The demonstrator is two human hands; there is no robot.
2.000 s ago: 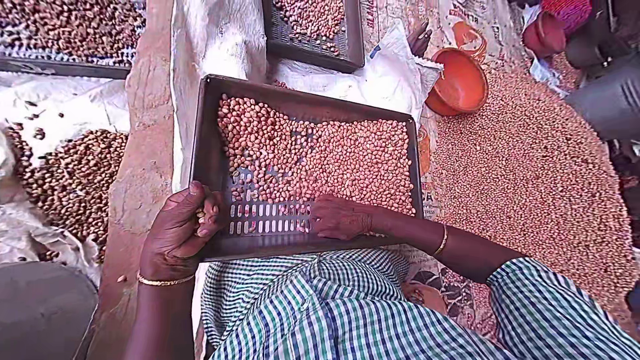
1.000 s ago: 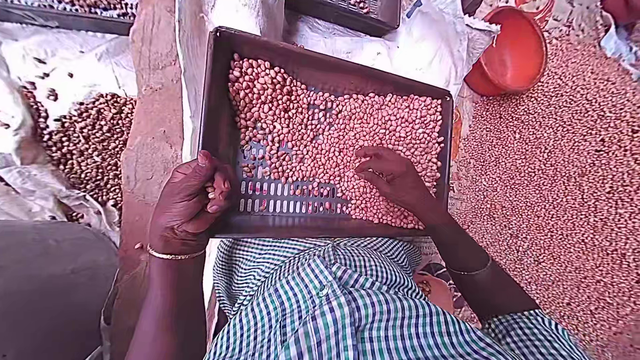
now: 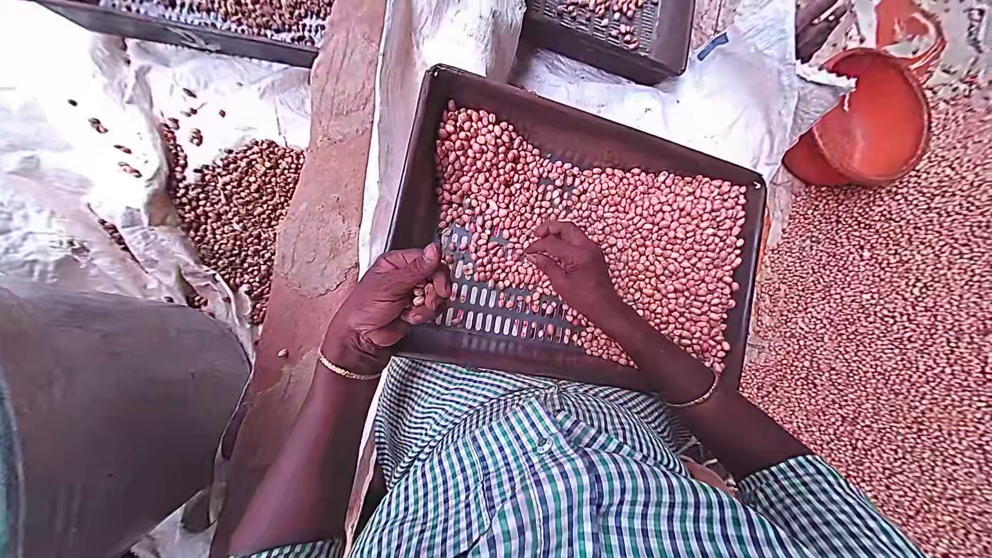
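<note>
A dark slotted plastic tray (image 3: 651,139) lies tilted across my lap, with shelled peanuts (image 3: 651,225) over most of its floor. The slots show bare along the near left part. My left hand (image 3: 395,302) is at the tray's left edge, its fingers curled around several peanuts. Over the middle of the tray is my right hand (image 3: 570,267), thumb and fingertips close together just above the peanuts. Whether a peanut is between those fingertips cannot be told.
A large heap of peanuts (image 3: 883,325) spreads on the right, beside an orange plastic bucket (image 3: 883,116). Another slotted tray (image 3: 604,46) stands beyond mine. Darker nuts (image 3: 232,209) lie on white sacking at left, past a stone ledge (image 3: 325,170). Another person's hand (image 3: 818,23) shows at top right.
My right hand has moved from the tray's near edge to above the peanuts in the middle. More peanuts cover the near right part of the floor than two seconds ago. My left hand remains curled around peanuts.
</note>
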